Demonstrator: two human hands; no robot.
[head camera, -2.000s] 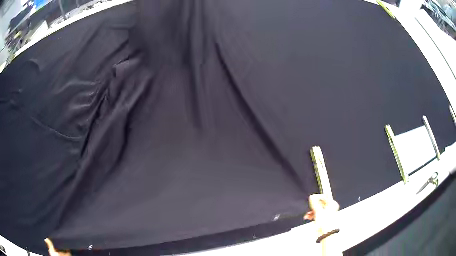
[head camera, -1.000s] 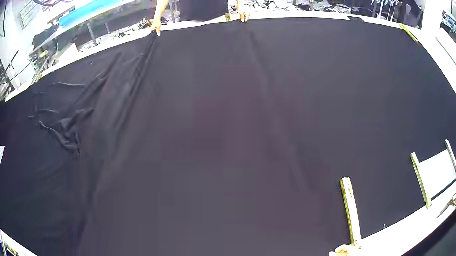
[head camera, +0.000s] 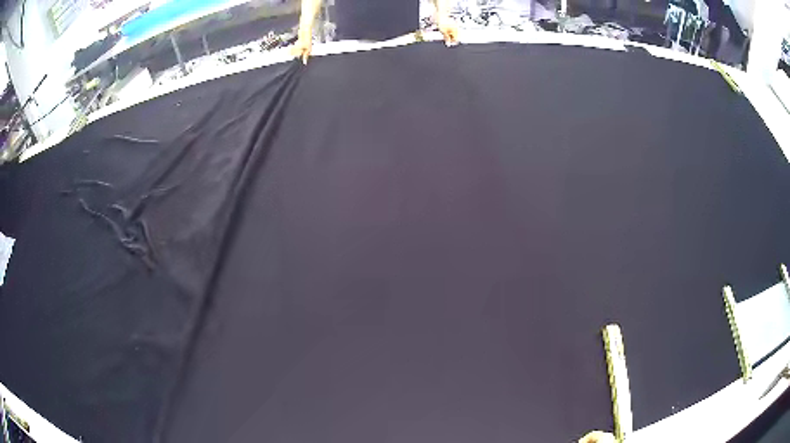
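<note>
The black fabric (head camera: 416, 225) covers the table. Its right and middle parts lie fairly smooth. A long fold runs from the far edge down to the bottom left, with creases left of it. A small part of my right hand (head camera: 598, 438) shows at the bottom edge, beside the near end of a yellow bar (head camera: 618, 381); its fingers are cut off, so its grip cannot be told. My left hand is out of the picture.
Another person's hands (head camera: 303, 45) are at the far table edge on the fabric. A white sheet (head camera: 767, 324) lies at the right by another yellow bar (head camera: 737, 333). One more yellow bar (head camera: 726, 75) is at the far right corner. Shelves and a blue roll (head camera: 169, 17) stand behind.
The view has tilted up, bringing in the far edge and the other person's hands. My left hand has left the picture; my right is mostly cut off. The fabric's middle is flatter.
</note>
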